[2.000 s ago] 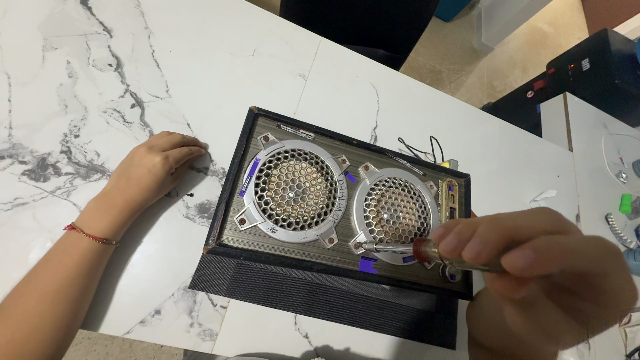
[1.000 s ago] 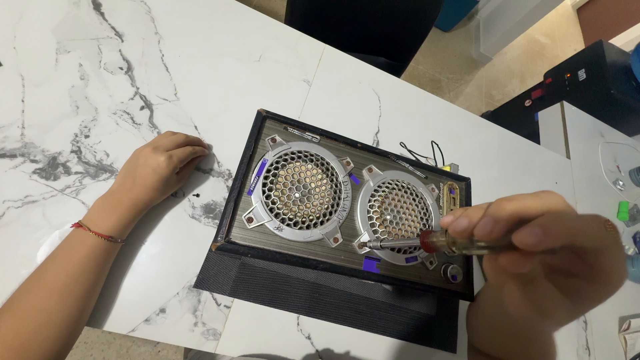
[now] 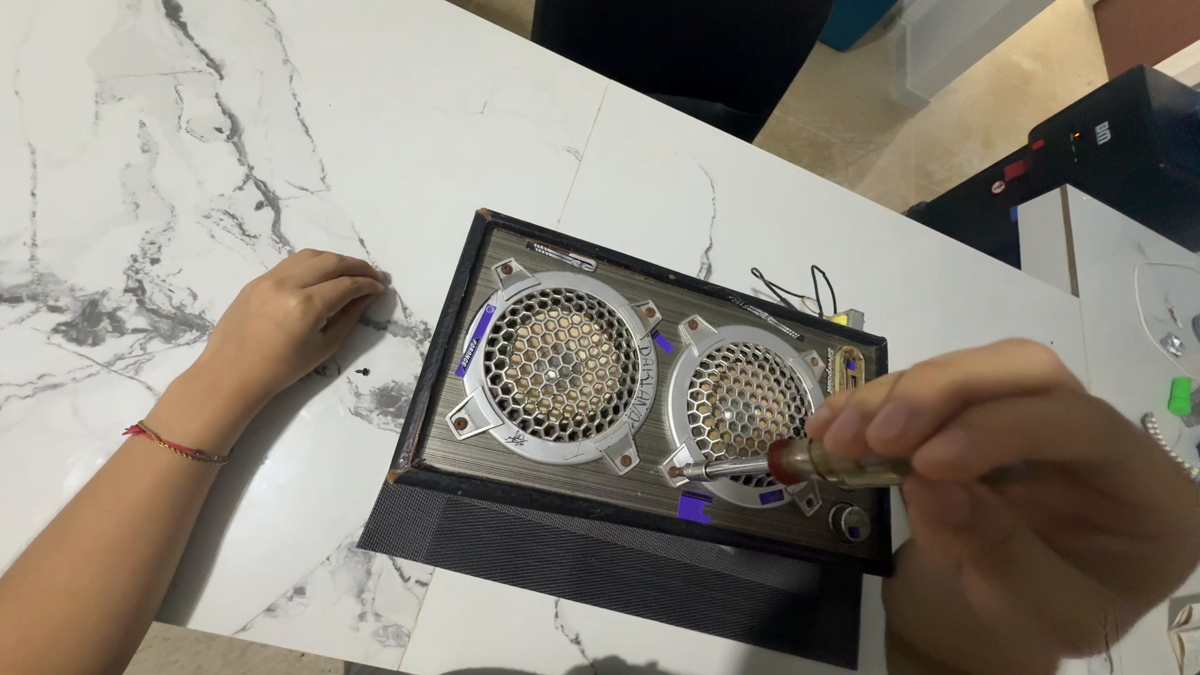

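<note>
My right hand (image 3: 1012, 469) holds a screwdriver (image 3: 797, 466) by its clear handle with a red collar. Its metal tip meets the lower-left mounting tab of the right round speaker grille (image 3: 745, 412). That grille and a larger left one (image 3: 562, 375), both silver with honeycomb mesh, are mounted on a black-framed speaker box (image 3: 600, 483). My left hand (image 3: 300, 319) rests on the marble-patterned table, left of the box, its fingers curled together; whether anything lies under the fingertips is hidden. A small dark screw (image 3: 363, 372) lies beside it.
A black woven mat (image 3: 600, 572) lies partly under the box. Black wires (image 3: 797, 291) and a yellow part (image 3: 847, 319) are at its far edge. Beyond the table stand a dark chair (image 3: 675, 56) and a black device (image 3: 1116, 141); a side surface with small items is at right.
The screwdriver stays at the same grille tab while the fingers of my right hand shift around its handle. My left hand stays on the table.
</note>
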